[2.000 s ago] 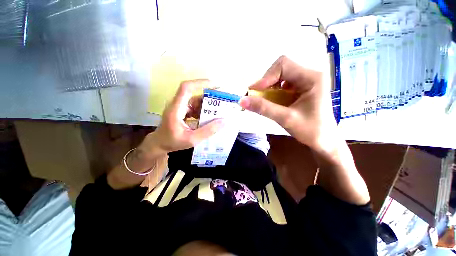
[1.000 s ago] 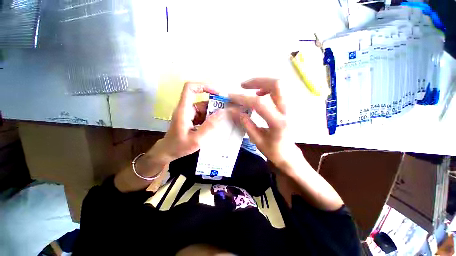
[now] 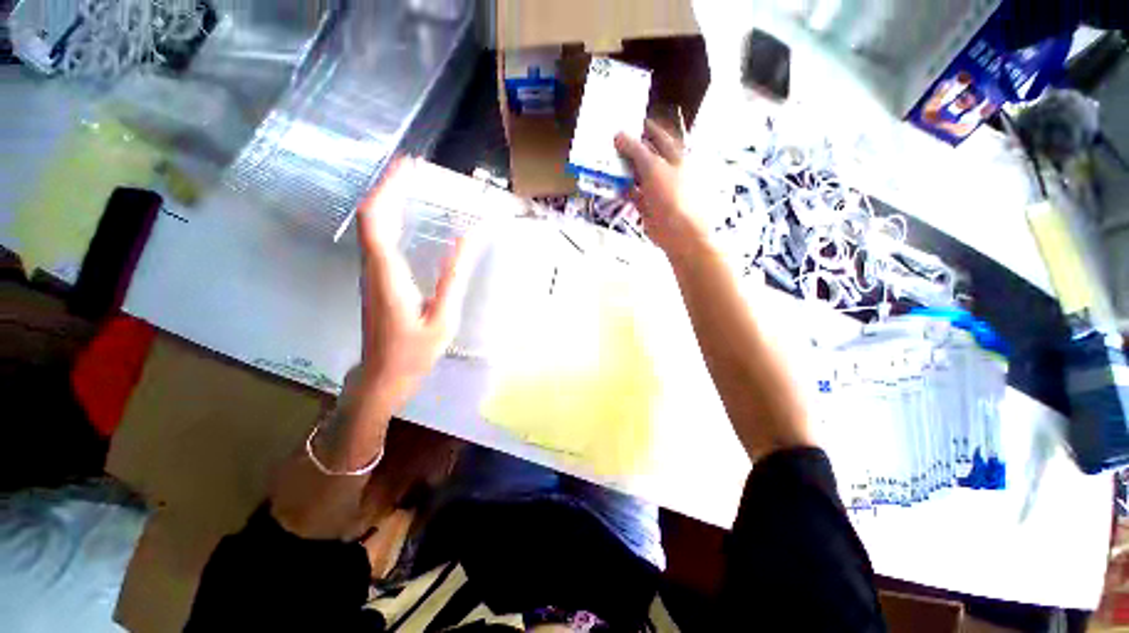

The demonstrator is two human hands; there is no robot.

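Observation:
A slim white retail box (image 3: 610,114) with a blue end is held by my right hand (image 3: 662,186), at the mouth of an open brown carton (image 3: 539,146) at the back. The box's blue end points towards me. My left hand (image 3: 402,291) is at the clear ribbed inserts, thumb and fingers apart, with a clear insert (image 3: 443,223) between them. Glare hides how firmly it is held. A pale-yellow sheet (image 3: 576,390) lies on the table in front of me.
Tangled white cables (image 3: 823,229) lie at the back right. A row of overlapping white cartons (image 3: 910,414) stands at right. Stacked clear inserts (image 3: 334,118) are at left. A dark long object (image 3: 115,247) lies at the far left. A blue printed box (image 3: 997,68) is at the far back right.
The view has turned towards the back of the table. My right hand has carried the white box from over my lap to the brown carton. My left hand has let go of it and moved to the inserts.

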